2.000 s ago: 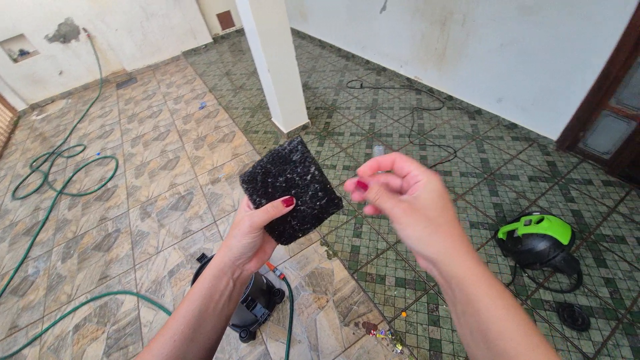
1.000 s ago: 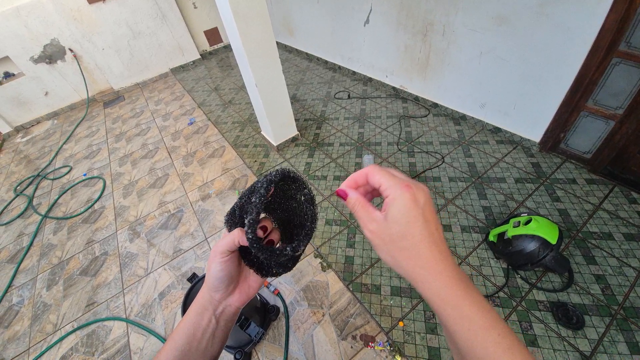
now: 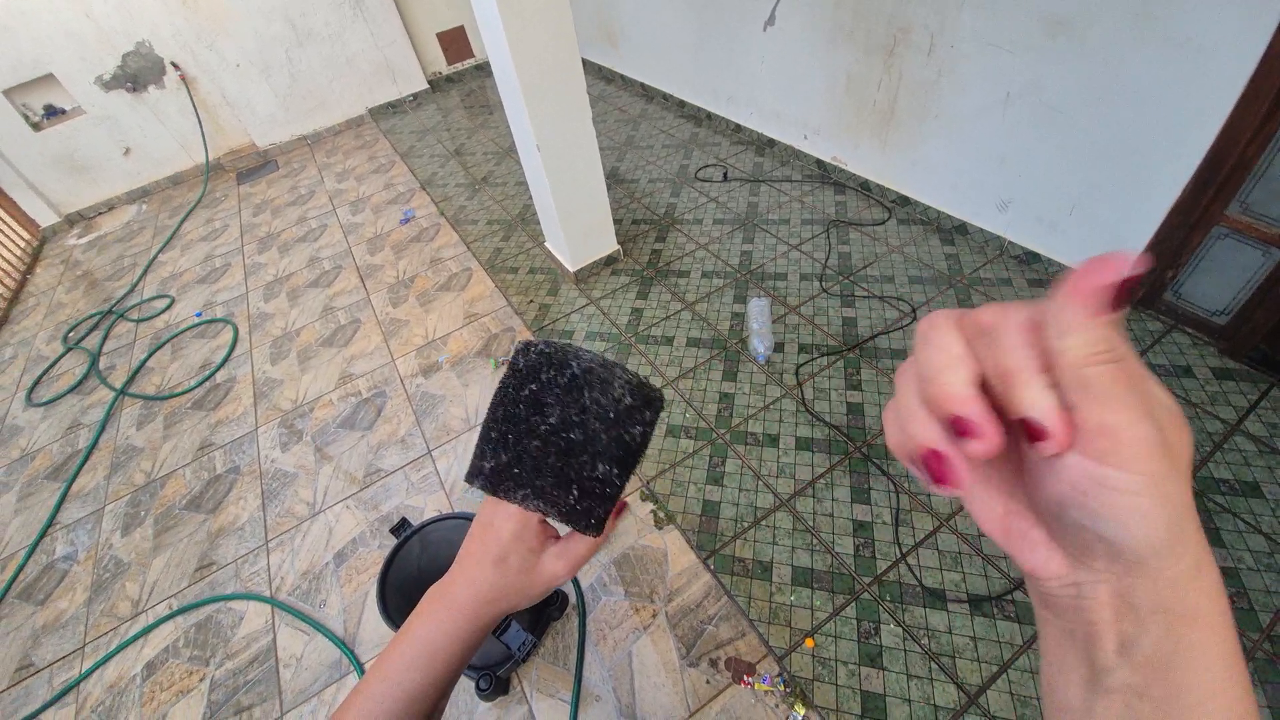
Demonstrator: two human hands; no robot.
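A black foam filter sleeve (image 3: pixel 565 430), flecked with pale dust or lint, covers the fingers of my left hand (image 3: pixel 525 555), whose thumb lies against its lower right edge. My right hand (image 3: pixel 1050 420) is raised at the right, apart from the foam, its fingers curled loosely and the thumb up, with nothing seen in it. Below my left forearm, a round black vacuum cleaner canister (image 3: pixel 425 560) on casters stands on the beige tiles, partly hidden by that arm.
A green hose (image 3: pixel 130 385) lies coiled at the left. A white pillar (image 3: pixel 550 130) rises behind the foam. On the green tiles lie a plastic bottle (image 3: pixel 760 328) and a black cable (image 3: pixel 825 260). Small wrappers (image 3: pixel 765 683) lie near the bottom edge. A wooden door (image 3: pixel 1215 230) stands at right.
The foam's round opening faced the camera a second ago; now its flat side does. My right hand has moved away from the foam, to the right. The green-and-black machine has left the view.
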